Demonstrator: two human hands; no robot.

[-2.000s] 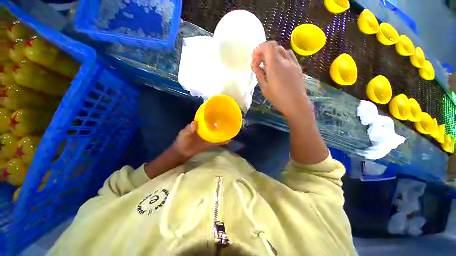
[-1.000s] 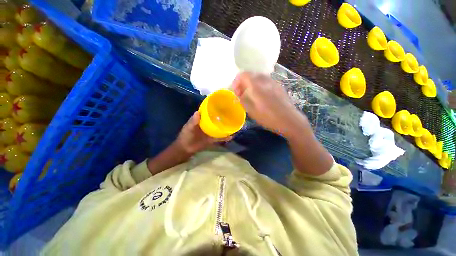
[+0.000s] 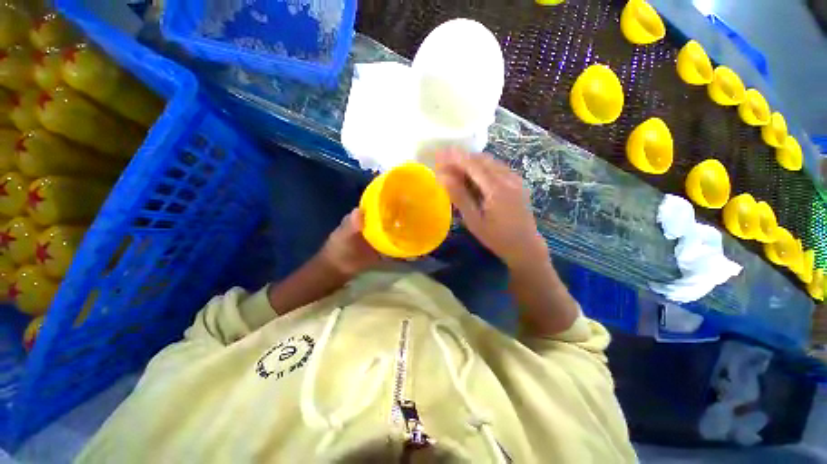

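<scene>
A yellow moulded shell [image 3: 405, 210], perhaps several nested, is held in front of the chest with its hollow side up. My left hand [image 3: 351, 243] grips it from the left and below, partly hidden by it. My right hand [image 3: 485, 195] is at the shell's right rim with fingers bent; it is slightly blurred, and whether it touches or pinches anything I cannot tell. A white bowl [image 3: 461, 68] stands just beyond my right hand on a crumpled white cloth [image 3: 376, 113] on the conveyor ledge.
Yellow shells [image 3: 650, 146] lie on the dark mesh belt [image 3: 544, 50] ahead and right. A second white cloth [image 3: 696, 254] lies on the ledge [image 3: 580, 195]. A blue crate [image 3: 150, 217] with star-printed shells [image 3: 54, 195] is left, a shallow blue tray [image 3: 263, 63] top left.
My right hand has come from beside the bowl back toward the shell's right rim. My left hand keeps holding the shell. The shells on the belt have shifted slightly in view.
</scene>
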